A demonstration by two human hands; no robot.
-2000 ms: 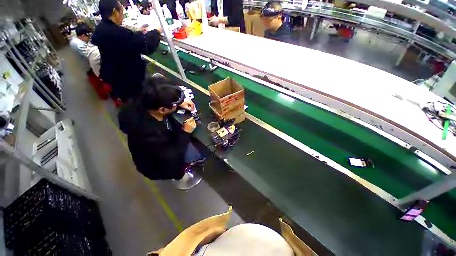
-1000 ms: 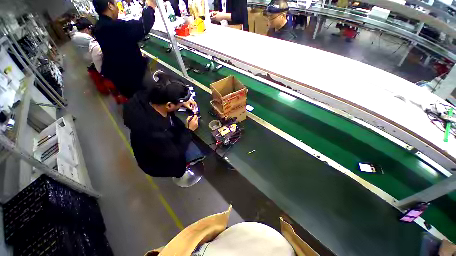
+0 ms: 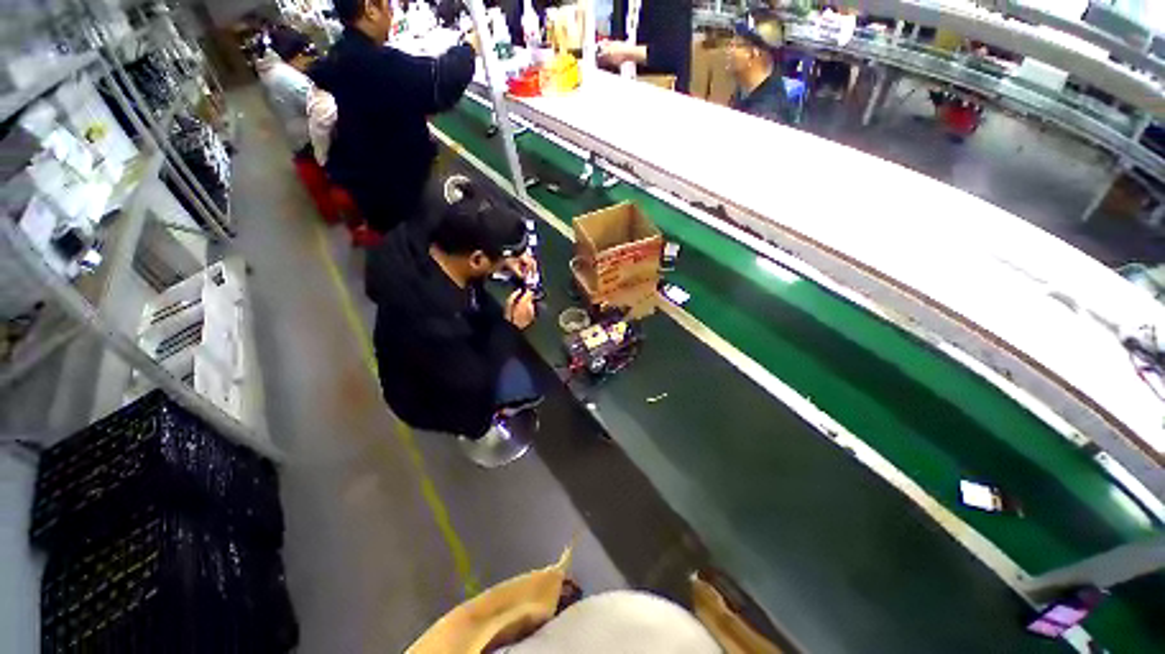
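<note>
Neither of my hands is in view; only my tan jacket and a pale garment show at the bottom edge. The dark green bench (image 3: 767, 511) lies in front of me. On it stand an open brown carton (image 3: 620, 262) and, just in front of it, a dark cluster of small parts (image 3: 601, 345) with yellow and white bits. A small ring-shaped item (image 3: 574, 319) is beside the cluster. A flat device with a white face (image 3: 981, 496) lies on the green conveyor belt (image 3: 818, 371). A phone-like pinkish screen (image 3: 1058, 621) is at the lower right.
A seated person in black (image 3: 441, 319) works at the bench on a round metallic stool (image 3: 501, 438). Another person (image 3: 383, 115) stands behind. Black stacked crates (image 3: 160, 524) and racks line the left. A white raised shelf (image 3: 818, 192) runs beyond the belt.
The view has turned left, so the bench, carton and people appear further right. The white-faced device has moved along the belt towards the lower right. A hand glimpsed at the lower right edge is gone.
</note>
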